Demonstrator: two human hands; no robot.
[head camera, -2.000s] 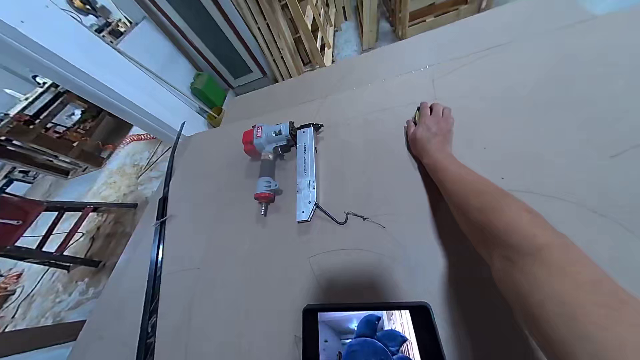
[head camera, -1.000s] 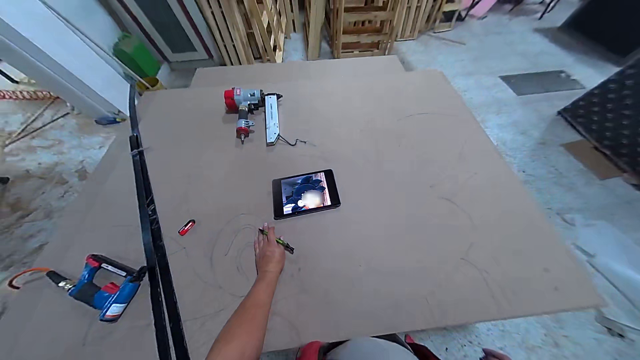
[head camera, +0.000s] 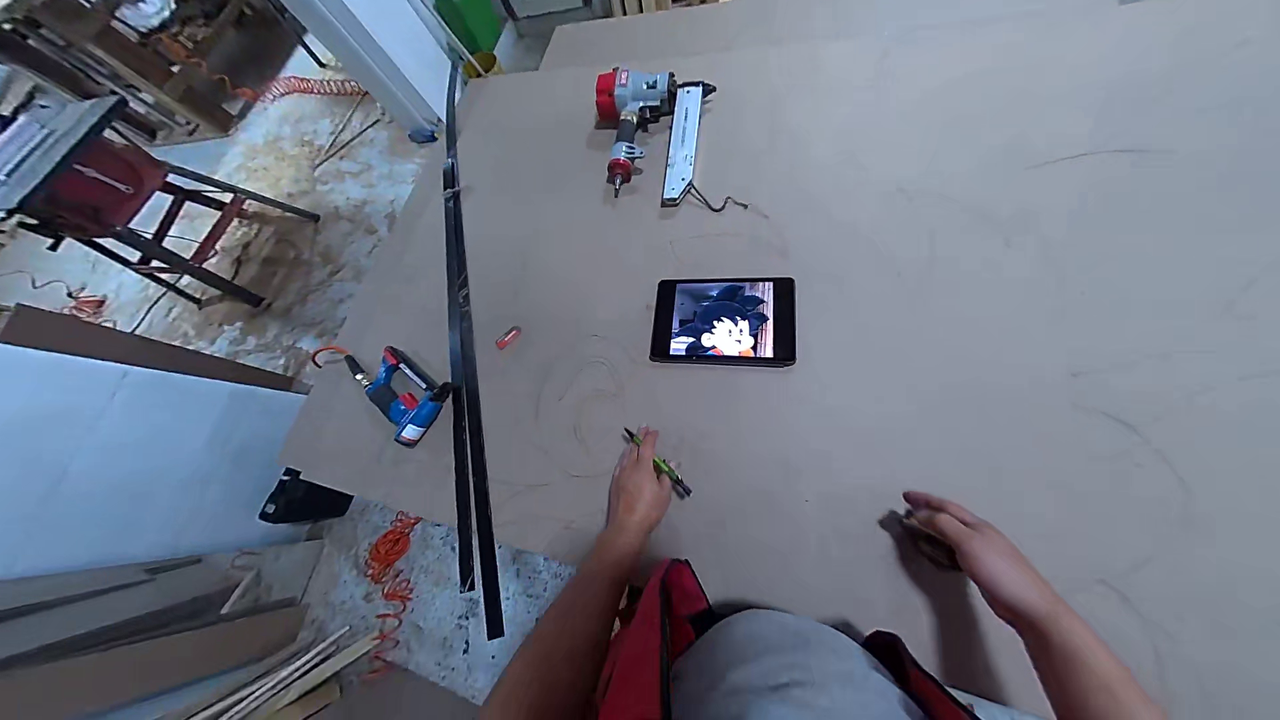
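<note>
My left hand (head camera: 640, 487) holds a green and black marker or pen (head camera: 672, 474) over a tan board (head camera: 900, 330) that bears faint curved pencil lines. Up from that hand lies a tablet (head camera: 723, 322) whose screen shows a cartoon figure with spiky dark hair. My right hand (head camera: 965, 545) is low over the board at the right, fingers curled; a small dark thing seems to be under them, though shadow hides what it is. A small red object (head camera: 508, 338) rests left of the tablet.
A red and grey pneumatic nailer (head camera: 628, 110) lies beyond the tablet. Two long black strips (head camera: 462, 330) run along the left side, next to a blue stapler or nailer (head camera: 412, 405) with an orange hose. Off the board stand a red-topped stand (head camera: 110, 185), wood offcuts (head camera: 290, 680) and a coiled orange hose (head camera: 390, 550).
My right hand has come into view at the lower right. My left hand still has the pen near the tablet. The view has shifted.
</note>
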